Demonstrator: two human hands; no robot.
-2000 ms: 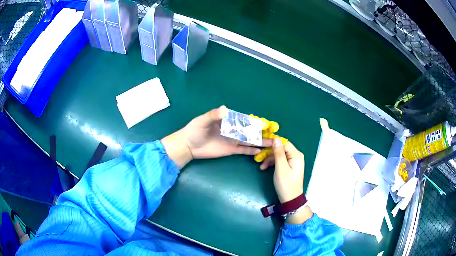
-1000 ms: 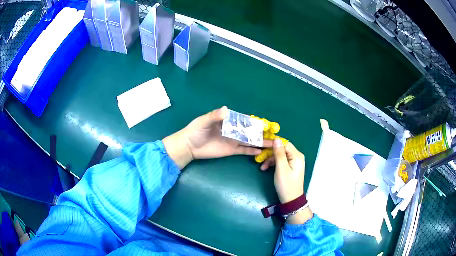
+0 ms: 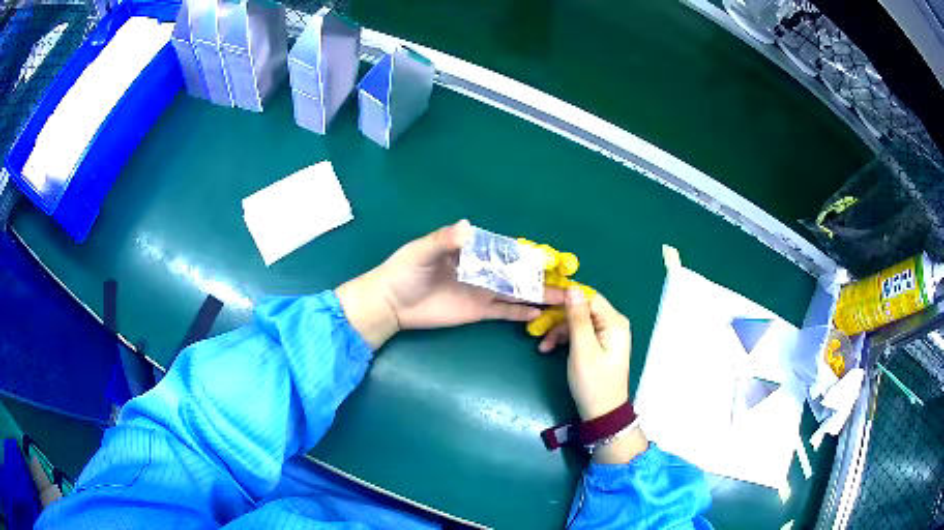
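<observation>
A small shiny silver-white plate (image 3: 501, 264), perhaps a mirror, is held over the middle of the green bench. My left hand (image 3: 430, 285) holds it, with the thumb at its upper left corner and the fingers beneath. My right hand (image 3: 590, 347) is at the plate's right side, its yellow-tipped thumb and finger pinched together close to the plate's lower right corner. Whether they grip the plate's edge or my left fingertips cannot be told. Yellow finger cots (image 3: 559, 261) cover several fingertips.
A white card or wipe stack (image 3: 297, 211) lies left of my hands. A blue tray (image 3: 78, 223) with white sheets is at far left. Silver-grey tapered blocks (image 3: 395, 95) stand at the back. A taped white sheet (image 3: 688, 399) and a yellow can (image 3: 882, 297) are at right.
</observation>
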